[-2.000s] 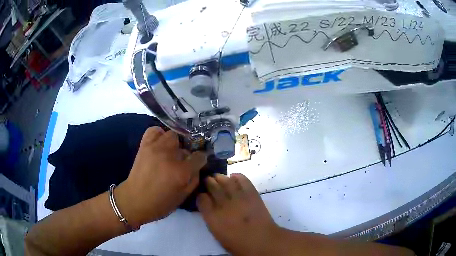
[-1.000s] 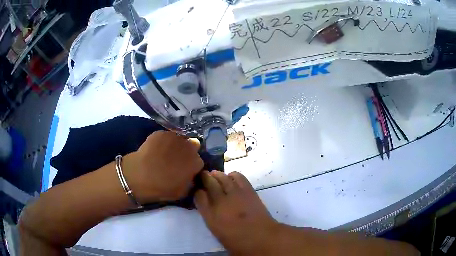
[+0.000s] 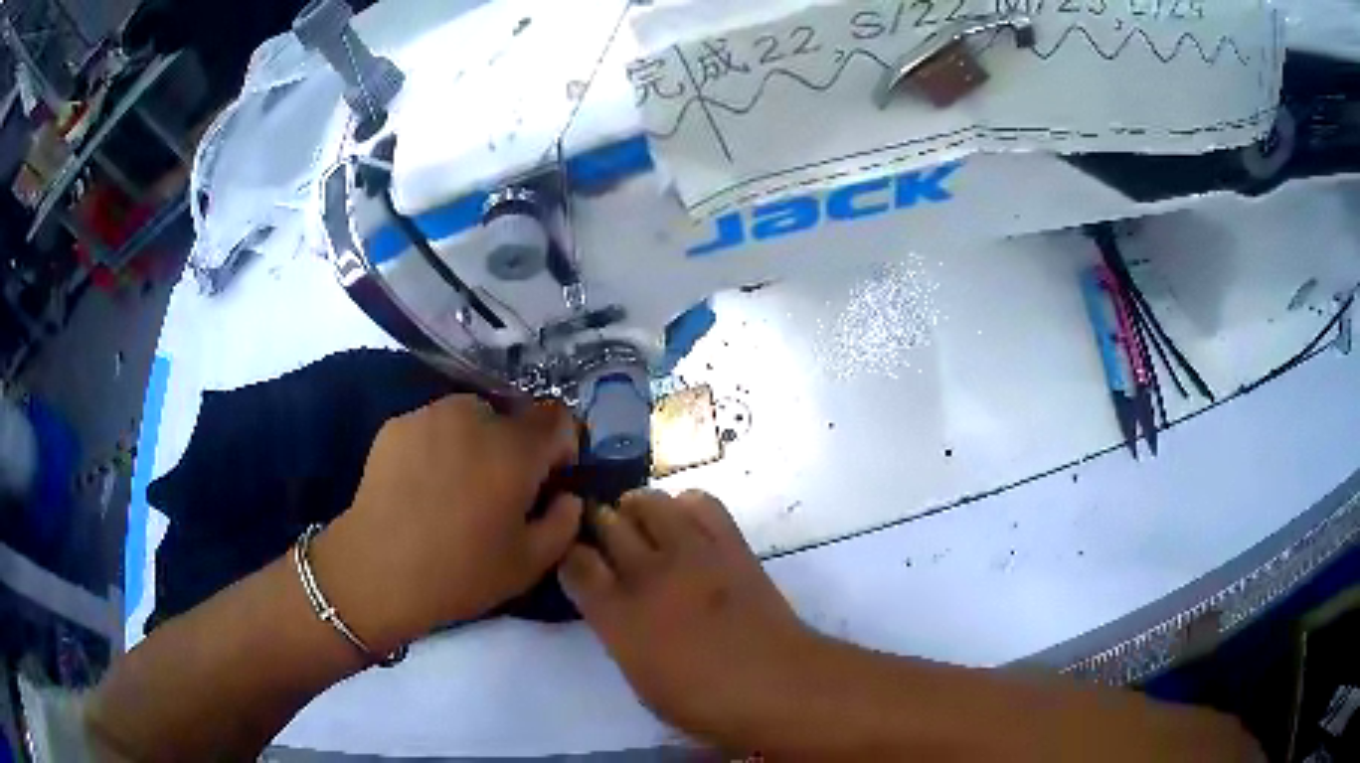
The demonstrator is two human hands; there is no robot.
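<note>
A large black cloth (image 3: 254,455) lies flat left of the needle area, with a wavy left edge. My left hand (image 3: 455,507), with a silver bangle at the wrist, pinches its right part just below the machine head. My right hand (image 3: 679,589) pinches the same black cloth beside it, fingertips close to those of my left hand. The white sewing machine (image 3: 835,216) has a blue stripe and "JACK" lettering. A grey-blue cylinder (image 3: 618,418) stands just above my fingertips. The presser foot and needle are hidden behind it and my fingers.
Thin blue, pink and black sticks (image 3: 1126,350) lie right on the white table (image 3: 955,552). A handwritten size note (image 3: 955,112) is on the machine arm. A clear plastic bag (image 3: 276,179) lies at the back left. A measuring scale (image 3: 1178,634) runs along the front edge.
The view has shifted, so the machine sits further left and higher. My left hand's fingers have changed position on the cloth. My right hand keeps its pinch beside them.
</note>
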